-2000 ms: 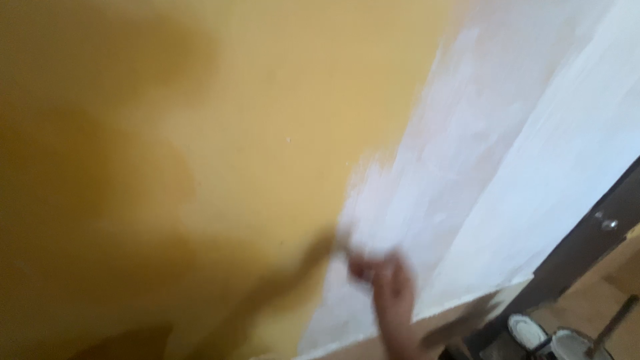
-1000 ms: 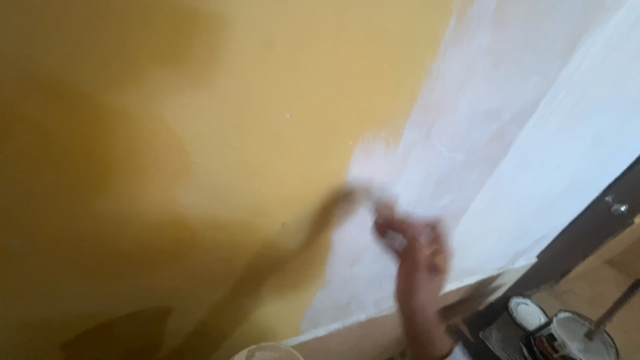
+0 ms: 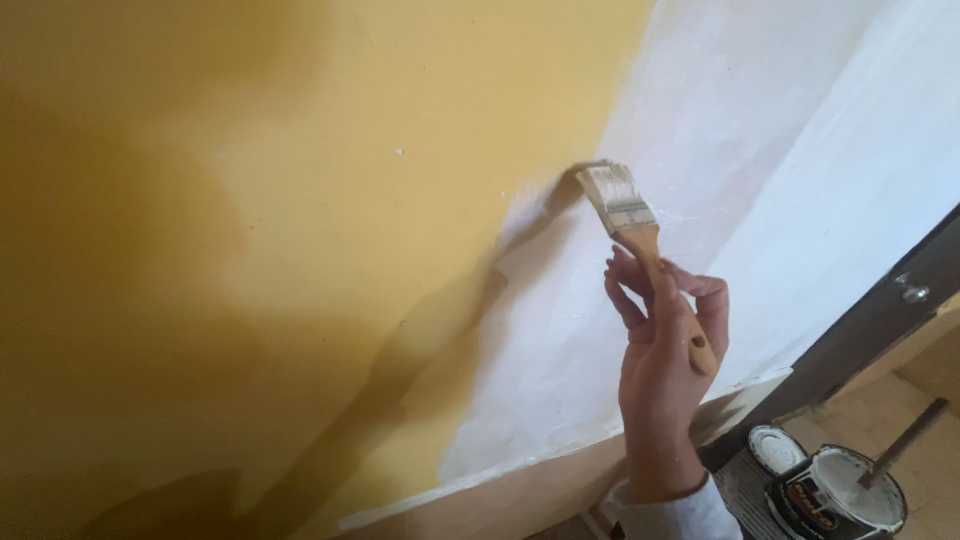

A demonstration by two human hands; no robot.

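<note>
My right hand (image 3: 667,322) grips the wooden handle of a flat paintbrush (image 3: 637,217) between thumb and fingers. The white-coated bristles point up and to the left, at or close to the wall near the border between yellow paint and fresh white paint. On the left the wall is yellow (image 3: 337,187); white paint (image 3: 562,345) covers it to the right, brighter at the far right. The hand and brush cast a long shadow over both colours. My left hand is not in view.
An open paint can (image 3: 817,502) of white paint, with a stick (image 3: 904,442) in it, stands at the lower right beside a paint-smeared lid (image 3: 778,450). A tan baseboard (image 3: 525,495) runs under the wall. A dark door (image 3: 877,307) with a round knob (image 3: 915,293) is at the right.
White paint now reaches further left and up along the border than two seconds ago. My right hand has moved up and to the right with the brush.
</note>
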